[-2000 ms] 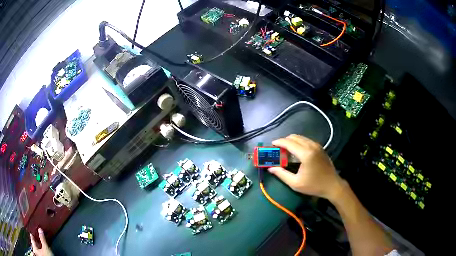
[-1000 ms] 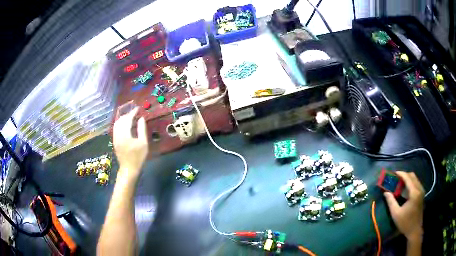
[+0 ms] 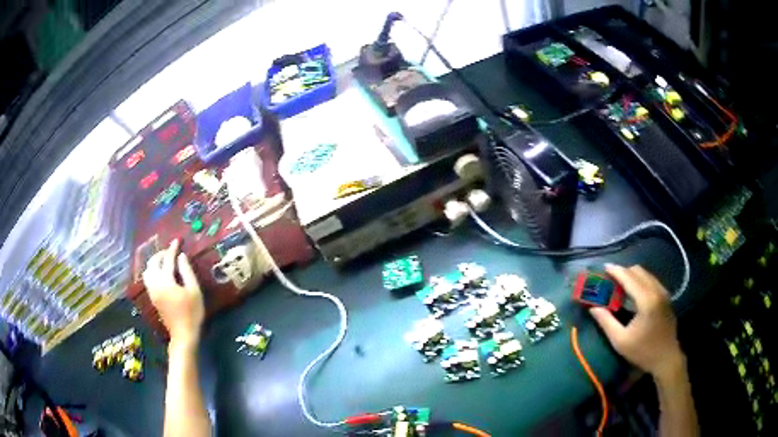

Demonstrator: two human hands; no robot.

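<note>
My right hand (image 3: 640, 320) holds the small red USB tester (image 3: 597, 291) by its right side, its dark screen facing up. My left hand (image 3: 175, 290) is at the front left of the dark red test box (image 3: 281, 243), thumb and fingers apart, holding nothing that I can see. A power supply board (image 3: 410, 422) lies at the bottom edge, partly cut off. The red clip sleeve (image 3: 364, 419) of the white cable (image 3: 328, 299) is at its left, and the orange cable (image 3: 589, 371) runs between its right side and the tester.
Several finished or waiting boards (image 3: 484, 316) cluster at centre right; a green board (image 3: 402, 272) and a single board (image 3: 254, 339) lie apart. Behind stand a pale instrument (image 3: 341, 230), black fan (image 3: 533, 183) and blue bins (image 3: 300, 84). Black trays (image 3: 657, 158) are at right, an orange multimeter (image 3: 58, 422) bottom left.
The view has swung left, then slightly back right. My left hand has gone from the box's near edge to its front panel. My right hand still holds the tester.
</note>
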